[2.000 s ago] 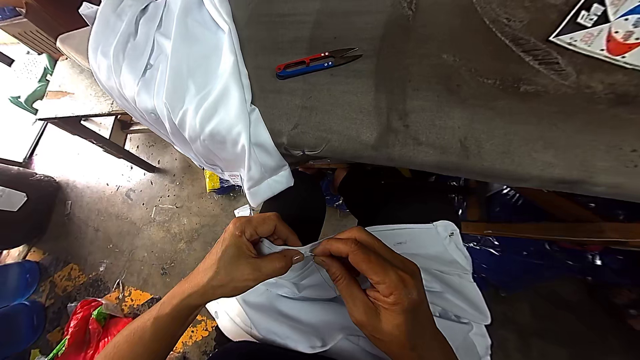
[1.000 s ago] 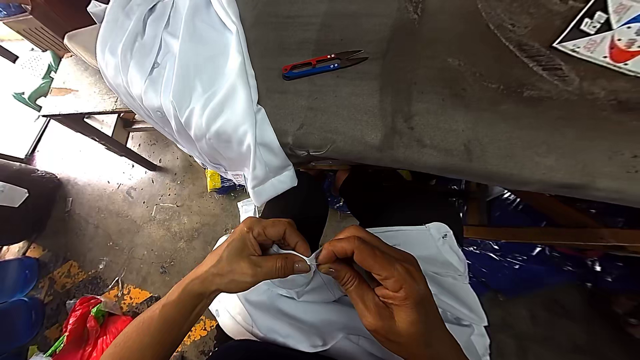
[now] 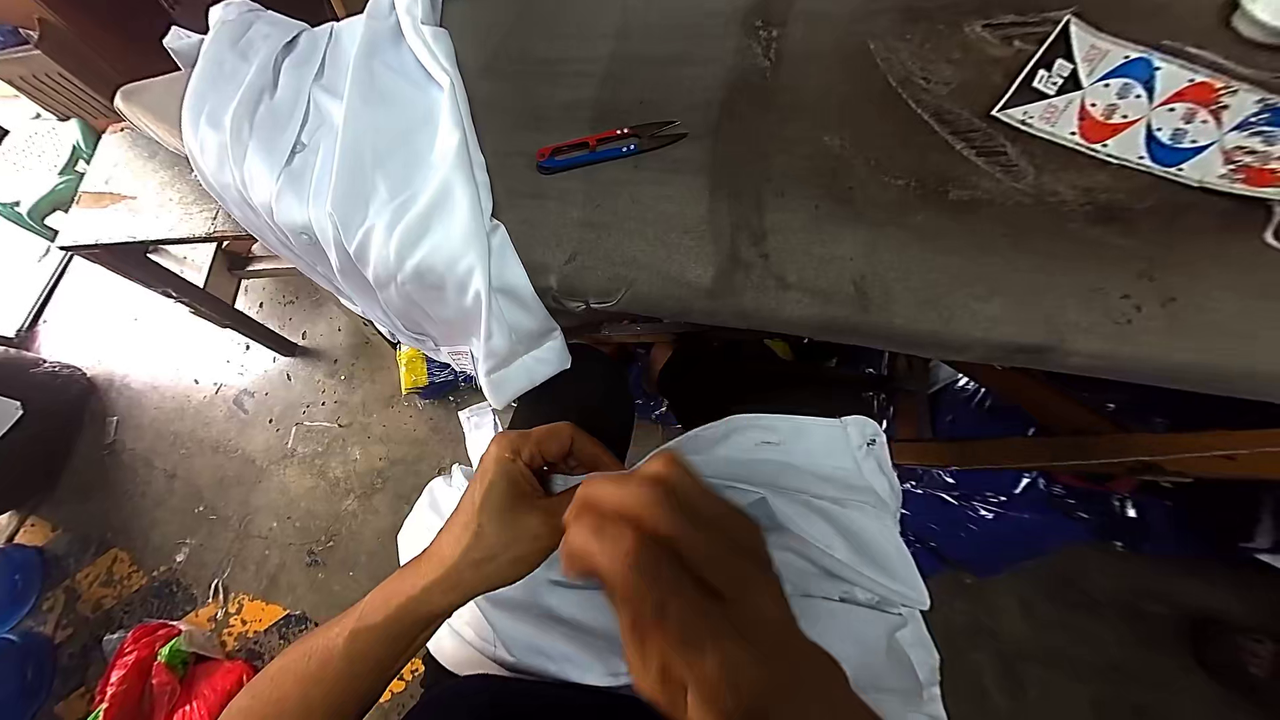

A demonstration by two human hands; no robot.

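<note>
A white garment (image 3: pixel 830 510) with a buttonhole near its edge lies over my lap. My left hand (image 3: pixel 515 510) pinches a fold of it between thumb and fingers. Close against it on the right is my right hand (image 3: pixel 680 580), blurred, its fingers curled at the same spot; whether it grips cloth or something small is hidden. Red and blue thread snips (image 3: pixel 610 146) rest on the grey-covered table above my hands. Another white buttoned garment (image 3: pixel 350 170) hangs over the table's left edge.
The dark grey tabletop (image 3: pixel 800 230) spans the upper right, with a printed card (image 3: pixel 1150 115) on it. A wooden bench (image 3: pixel 150 190) stands at left. Blue plastic-wrapped material (image 3: pixel 1000 520) lies under the table beside a wooden bar (image 3: pixel 1090 450). A red plastic bag (image 3: pixel 170 670) sits on the floor.
My right hand, earlier pinching at the cloth with its fingertips, has turned over and is blurred by motion. My left hand keeps its pinch on the garment.
</note>
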